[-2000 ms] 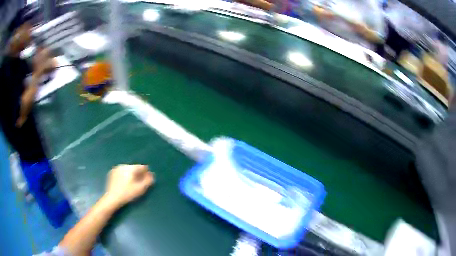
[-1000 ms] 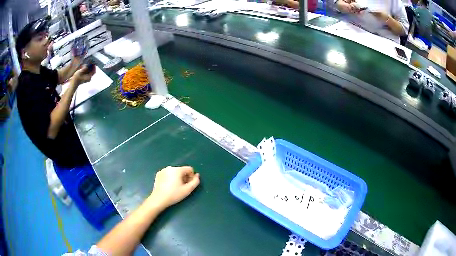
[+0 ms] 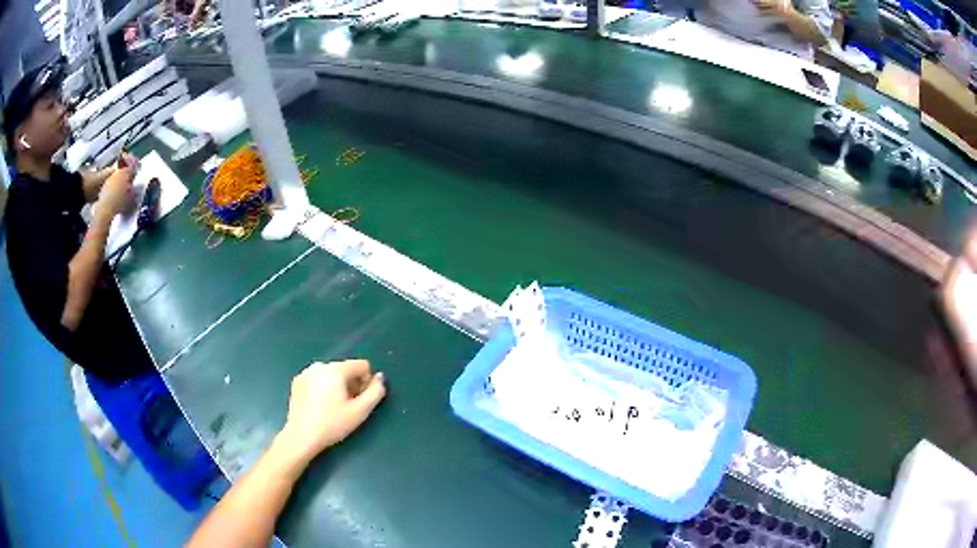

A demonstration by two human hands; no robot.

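Note:
My left hand (image 3: pixel 330 405) rests on the green bench with its fingers curled in, and nothing shows in it. To its right stands a blue plastic basket (image 3: pixel 739 375) with slotted sides, holding clear bags and a white paper (image 3: pixel 600 428) with handwriting. A white perforated strip (image 3: pixel 525 313) sticks up at its back left corner. Another perforated strip (image 3: pixel 600 522) and a sheet of round black pads (image 3: pixel 745 527) lie in front of the basket, cut off by the bottom edge. My right hand (image 3: pixel 961 310) is blurred and cut off at the right edge; its fingers cannot be made out.
A white foam block (image 3: pixel 930 501) stands at the lower right. Behind the basket runs the green conveyor belt (image 3: pixel 450 203). A white post (image 3: pixel 257 102) rises beside an orange heap (image 3: pixel 241 184). A seated person (image 3: pixel 54 241) is at the left, and devices (image 3: pixel 857 134) stand across the belt.
The view has swung, so the basket and my left hand sit further left in the picture than a second ago. My right hand has come in at the right edge. My left hand stays curled.

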